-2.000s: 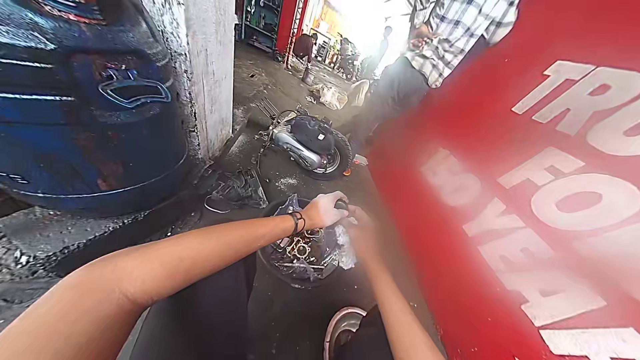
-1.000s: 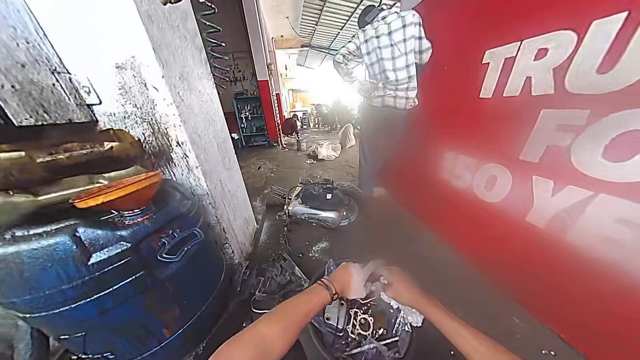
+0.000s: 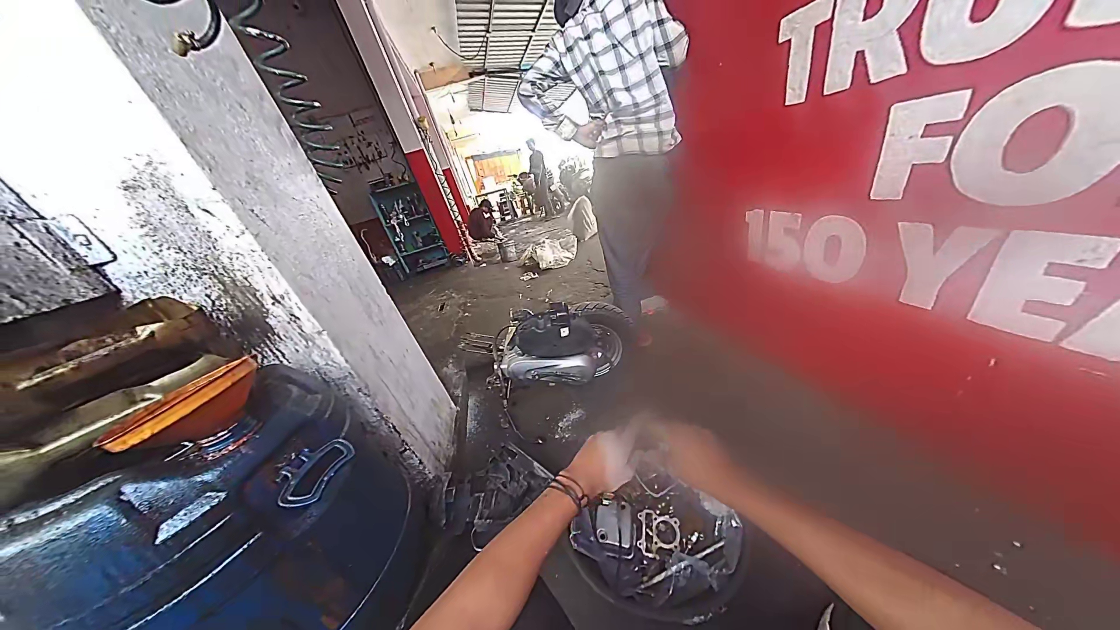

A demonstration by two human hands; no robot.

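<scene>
My left hand [image 3: 604,462], with dark bands at its wrist, is over the back left of a round dark basin [image 3: 573,560]. My right hand [image 3: 687,451] is close beside it, over the basin's back edge. Both hands are blurred, and I cannot tell what is between their fingers. In the basin lie a metal gasket [image 3: 661,532], a small metal cover [image 3: 615,525], rod-like parts and clear plastic bags. Beyond the hands, a scooter engine [image 3: 551,354] with its wheel [image 3: 608,337] lies on the floor.
A blue plastic drum [image 3: 262,542] with an orange funnel [image 3: 184,407] stands at left by a concrete pillar [image 3: 306,262]. A red lettered panel [image 3: 875,306] slants along the right. A person in a checked shirt [image 3: 621,79] stands ahead. Black parts [image 3: 503,490] lie left of the basin.
The view has tilted up and shows more of the workshop. Both hands have stayed close together over the basin.
</scene>
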